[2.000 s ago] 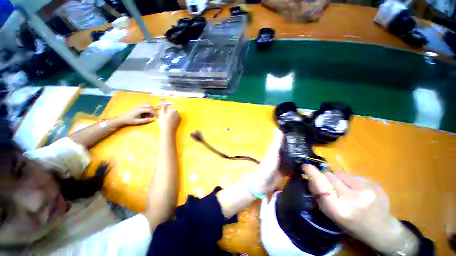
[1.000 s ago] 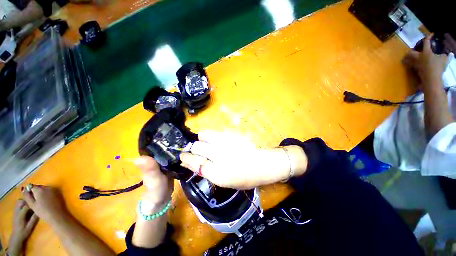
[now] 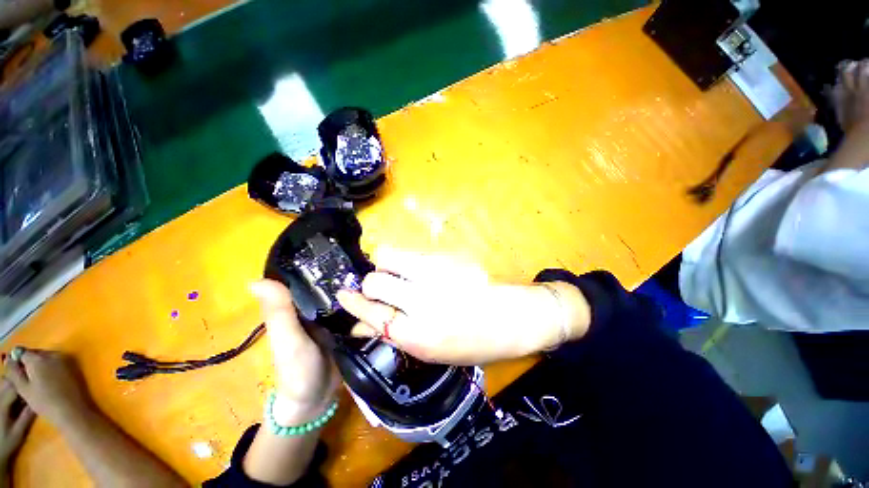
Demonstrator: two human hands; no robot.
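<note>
A black camera head (image 3: 314, 250) with a circuit board facing up is held above a white-and-black camera body (image 3: 410, 393) near my lap. My left hand (image 3: 303, 357) holds the head from its lower left side. My right hand (image 3: 429, 305) has its fingertips at the board's lower right edge, by a small pale spot; whether they pinch a plug is too small to tell. The body's round black cavity faces up below my right hand. Thin wires show at the body's right edge. A black pigtail cable (image 3: 181, 366) runs left from behind my left hand.
Two more camera heads (image 3: 353, 148) (image 3: 289, 183) stand at the bench's far edge by the green strip (image 3: 219, 114). Clear plastic trays (image 3: 57, 162) are at upper left. A person's hands (image 3: 43, 381) rest at lower left. Another person's arm and a cable (image 3: 710, 186) are at right.
The view has swung right and down from the earliest frame. Since the last one, my hands stay at the head's board, and the coworker's arm at right has moved.
</note>
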